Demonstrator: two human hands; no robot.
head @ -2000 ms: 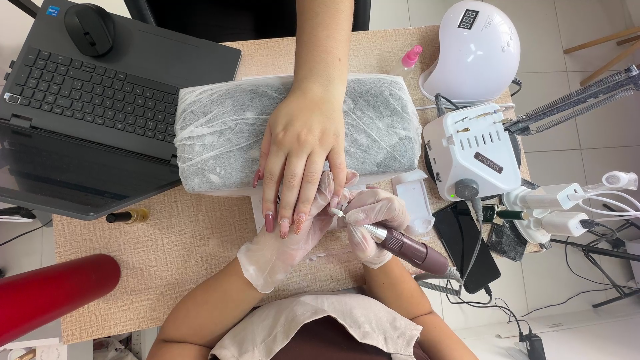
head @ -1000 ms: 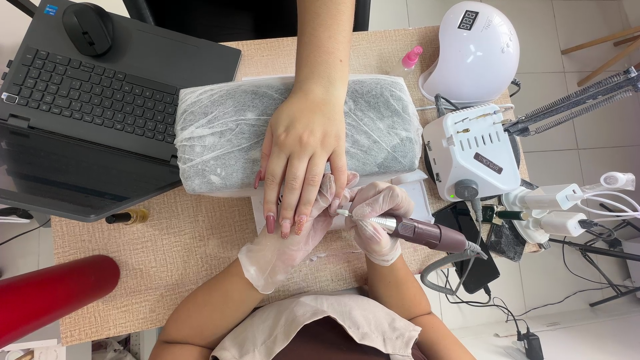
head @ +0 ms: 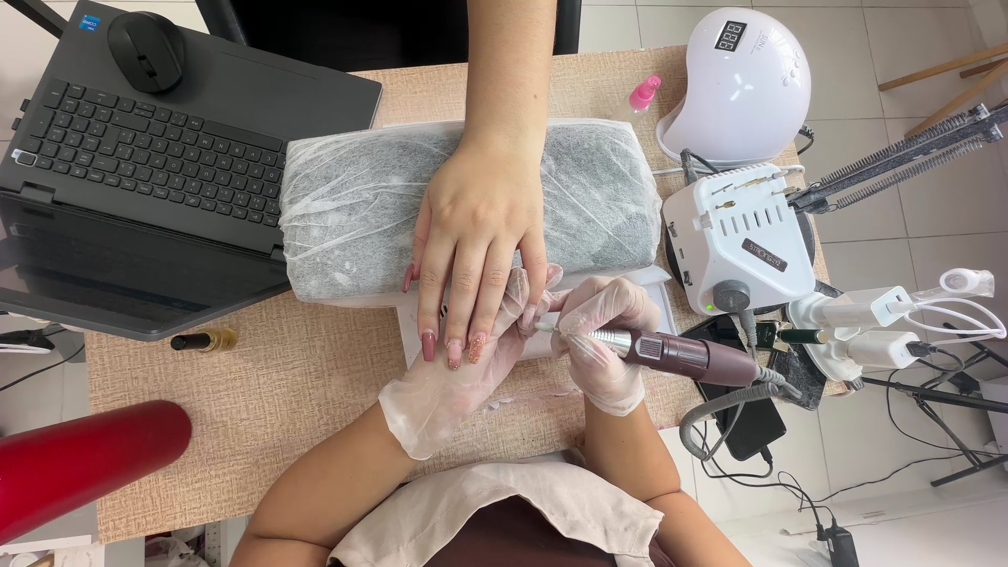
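Note:
Another person's hand lies palm down over a padded hand rest wrapped in thin white covering; its long nails are pink, some glittery. My left hand, in a translucent glove, is under those fingers and holds the finger nearest my right hand by its tip. In my gloved right hand is an electric nail drill handpiece with a maroon body and metal collar. Its pale bit points at that fingertip; whether they touch cannot be told. A grey cord runs from the handpiece's end.
A laptop with a mouse stands left, near a small bottle and a red cylinder. To the right are a white nail lamp, the drill's control unit, a pink-topped bottle, a phone and power plugs.
My right hand moved slightly right with the drill between the first frame and the second, and the handpiece now lies nearer level. The other person's hand has stayed about where it was.

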